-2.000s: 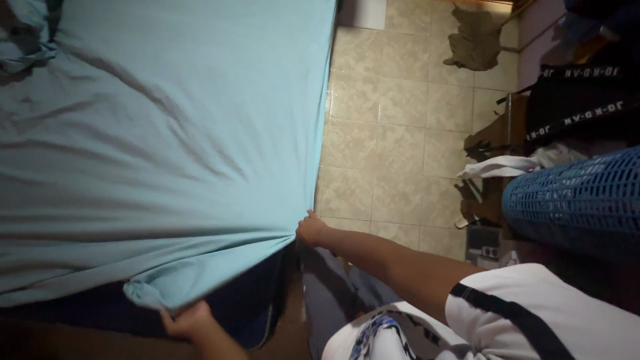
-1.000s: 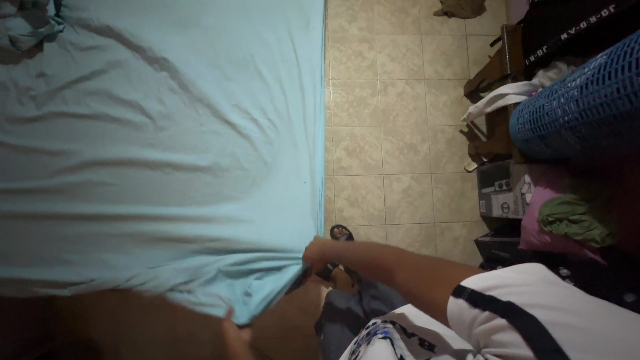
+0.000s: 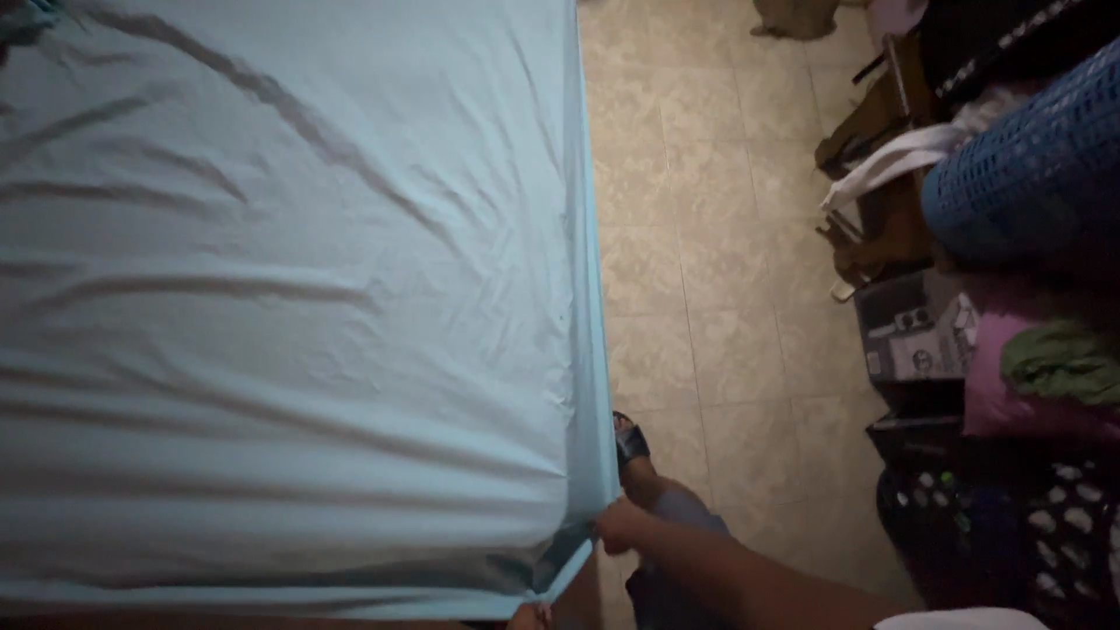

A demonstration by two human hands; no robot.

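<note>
A light blue fitted sheet (image 3: 350, 350) covers the mattress, with long wrinkles across its top. My right hand (image 3: 623, 525) grips the sheet's edge just beyond the near right corner of the mattress. At the bottom edge of the view, my left hand (image 3: 530, 616) is only partly visible, its fingers on the sheet's hem below that corner. Between the two hands the hem is stretched tight. The underside of the corner is hidden.
Beige floor tiles (image 3: 726, 350) run along the bed's right side, where my sandalled foot (image 3: 630, 442) stands. Farther right are a blue plastic basket (image 3: 1024, 184), a printed box (image 3: 914, 328), pink cloth (image 3: 997, 376), green cloth (image 3: 1063, 360) and a dark spotted item (image 3: 980, 525).
My left hand has moved right, toward the corner and my right hand. The loose, bunched sheet at the near edge is now drawn down over the mattress corner.
</note>
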